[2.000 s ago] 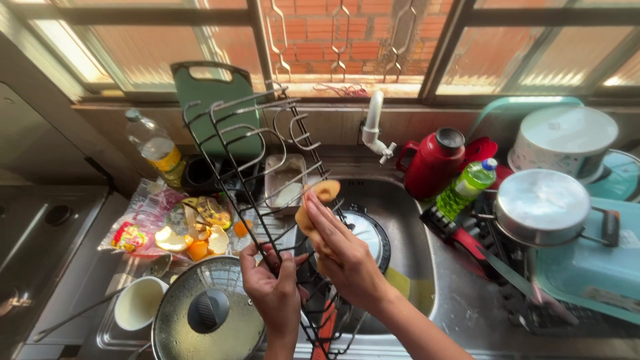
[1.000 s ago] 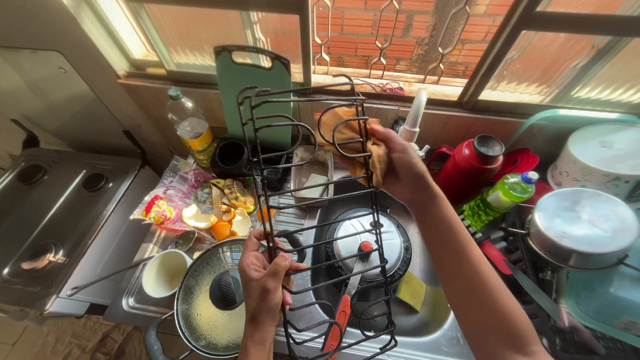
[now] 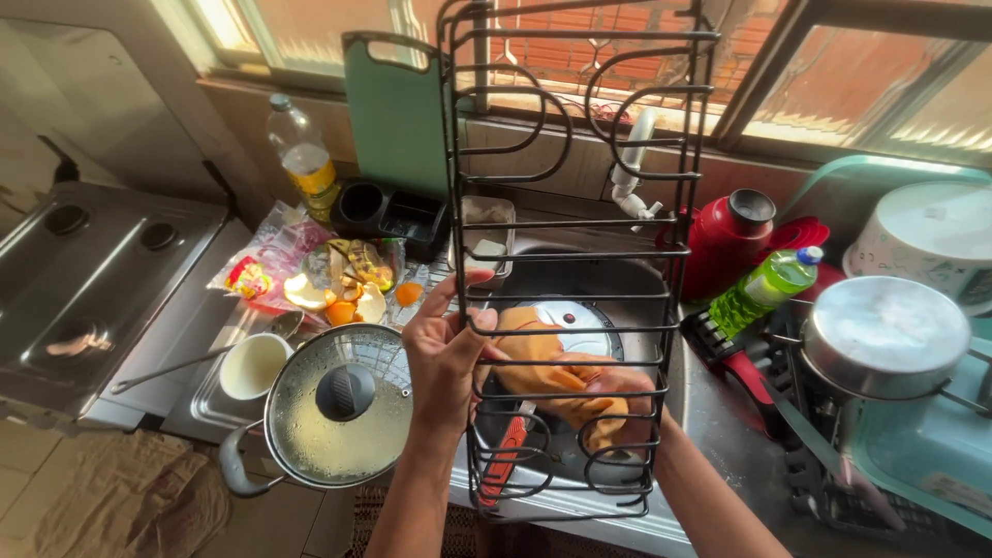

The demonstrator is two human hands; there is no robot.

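Observation:
A black wire rack stands upright before me, above the steel sink. My left hand grips its left side rail, fingers around the wire. Behind the rack's lower bars, my right hand holds an orange-brown cloth against or close to the wires; exact contact is hard to tell. Through the bars I see a round lid with a red dot, dark cookware and a red-handled utensil in the sink.
Left of the sink are a lidded pan, a white cup, fruit peels, a bottle and a stove. A green cutting board, white faucet, red thermos, green soap bottle and metal pot surround it.
The rack has gone from tilted to more upright. My right hand and the cloth have moved from the rack's upper right side down behind its lower bars. My left hand still holds the left rail.

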